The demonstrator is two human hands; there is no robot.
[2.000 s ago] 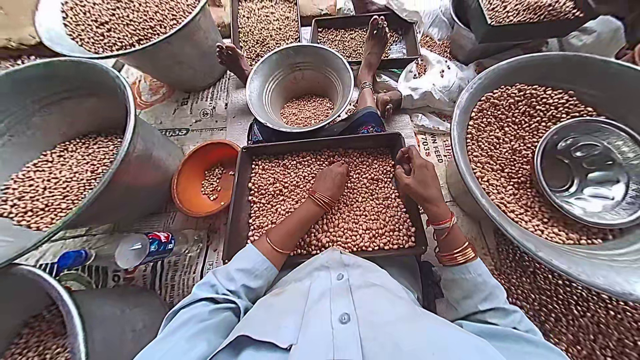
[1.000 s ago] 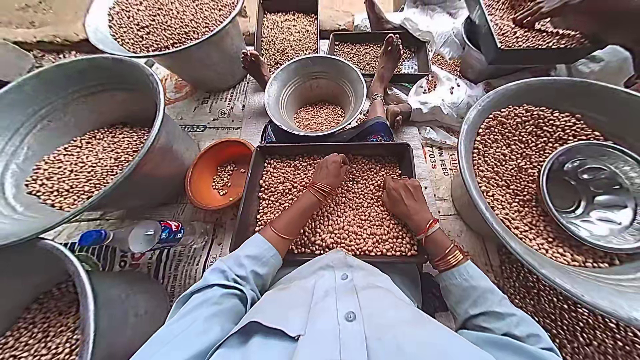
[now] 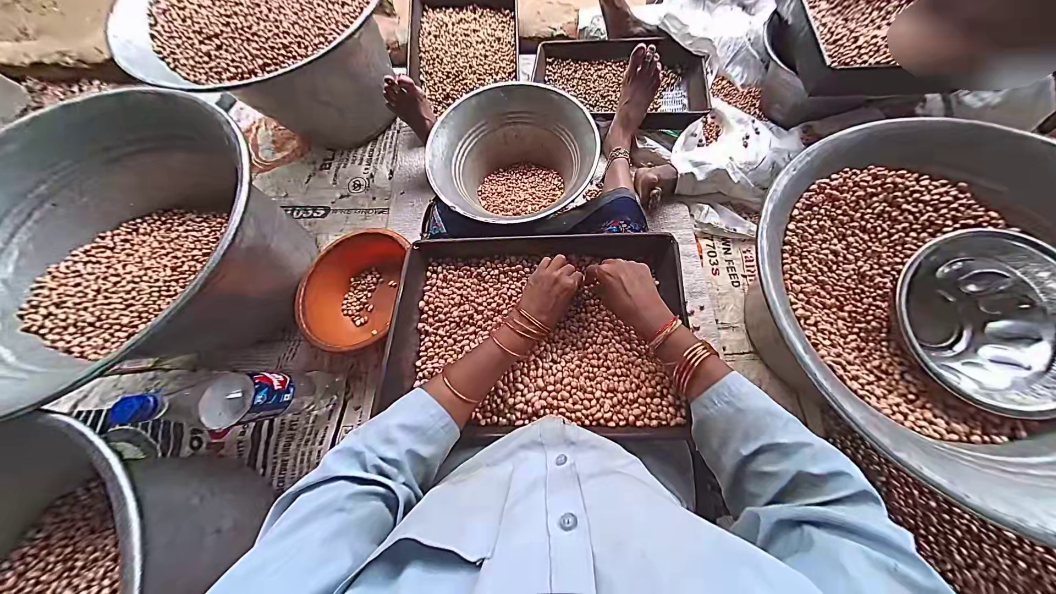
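Note:
A dark metal tray [image 3: 396,338] lies across my lap, filled with reddish-brown nuts or beans [image 3: 577,379]. My left hand [image 3: 550,289] rests on them near the tray's far side, fingers bent down among them. Close beside it, nearly touching, my right hand [image 3: 624,289] also has its fingers curled into the layer. Whether either hand pinches a piece is hidden. Just beyond the tray stands a ribbed metal tub [image 3: 458,140] with a small heap of the same pieces. An orange bowl [image 3: 318,289] with a few pieces sits left of the tray.
Large metal tubs of nuts or beans stand at left [image 3: 239,165] and right [image 3: 771,239], the right one holding a steel plate [image 3: 982,379]. Plastic bottles [image 3: 227,402] lie lower left. My bare feet [image 3: 637,87] flank the middle tub. Another person's blurred arm [image 3: 973,37] reaches in at top right.
My right hand has moved from the tray's right side in toward my left hand, near the far edge. Another person's hand, in the top right tray a second ago, is now a blurred shape there.

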